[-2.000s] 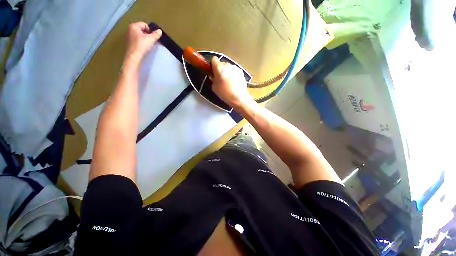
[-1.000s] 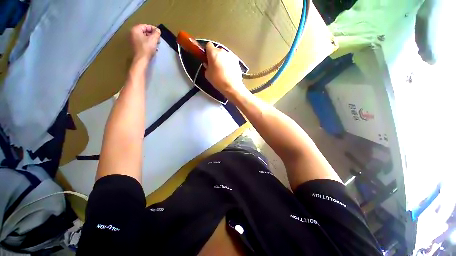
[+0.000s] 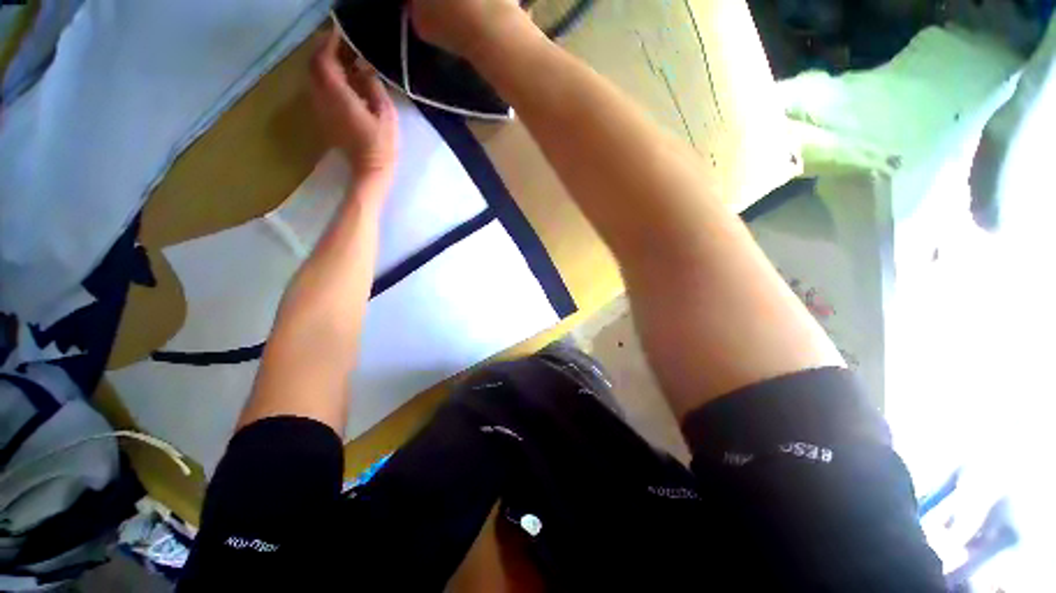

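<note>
A white garment panel (image 3: 446,307) lies flat on the mustard-yellow table. A straight navy hem band (image 3: 515,226) runs along its far end, and a thin navy strip (image 3: 434,257) runs down its middle. The dark steam iron (image 3: 434,75) with a pale rim is at the top edge, partly cut off, over the far end of the band. My right hand (image 3: 463,21) is on the iron, cut off by the top edge; its handle is hidden. My left hand (image 3: 361,114) is beside the iron at the panel's far left edge, fingers apart and holding nothing visible.
A large pale blue-grey cloth (image 3: 93,139) covers the table's left side. A bulky heap of pale and navy pieces (image 3: 70,475) with a pale cord (image 3: 127,436) lies at lower left. Pale green cloth (image 3: 926,104) hangs at upper right. A hose (image 3: 570,17) shows at the top.
The iron and my right hand have moved up and away along the band, uncovering its near part. My left hand has let go of the band's far end, and its fingers have opened.
</note>
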